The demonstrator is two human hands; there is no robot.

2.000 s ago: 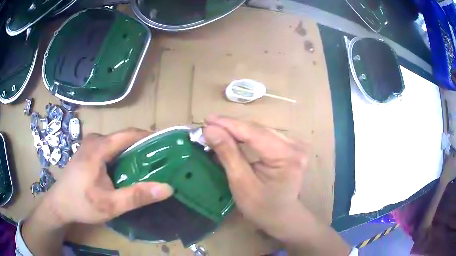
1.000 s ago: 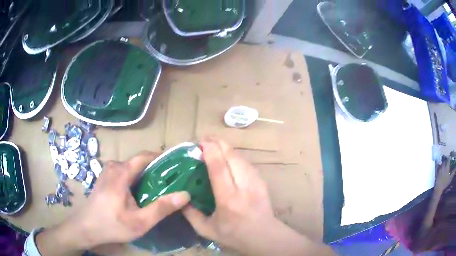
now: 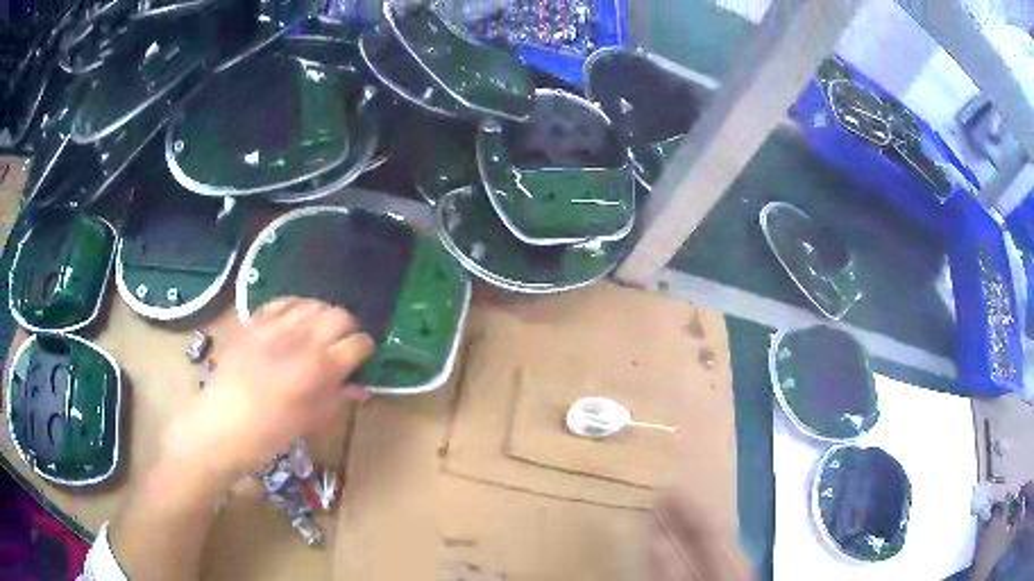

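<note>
A large green cover with a silver-white rim (image 3: pixel 425 323) lies left of centre. My left hand (image 3: pixel 297 358) reaches over its lower left edge, fingers curled on top and thumb at the lower rim; the hand hides that part of the rim. My right hand (image 3: pixel 694 545) is a blur at the bottom edge, partly cut off; I cannot make out its fingers or anything in them. Loose silver fittings (image 3: pixel 297 490) lie below my left wrist, partly hidden by it. A white dish (image 3: pixel 595 417) with a thin swab (image 3: pixel 654 427) sits on the brown cardboard (image 3: pixel 669 340).
Two green covers, one upper (image 3: pixel 824 382) and one lower (image 3: pixel 864 503), lie at the white sheet (image 3: pixel 941 454). Smaller green covers (image 3: pixel 66 409) stand at far left. More covers (image 3: pixel 556 170) lean at the back beside a metal post (image 3: pixel 726 142). Blue bins (image 3: pixel 981 244) stand at right. Another person's hand (image 3: pixel 1003 533) shows lower right.
The view has tilted up. The cover held by both hands has left them, and a second cover now shows on the white sheet. My hands are apart, the left now on another cover.
</note>
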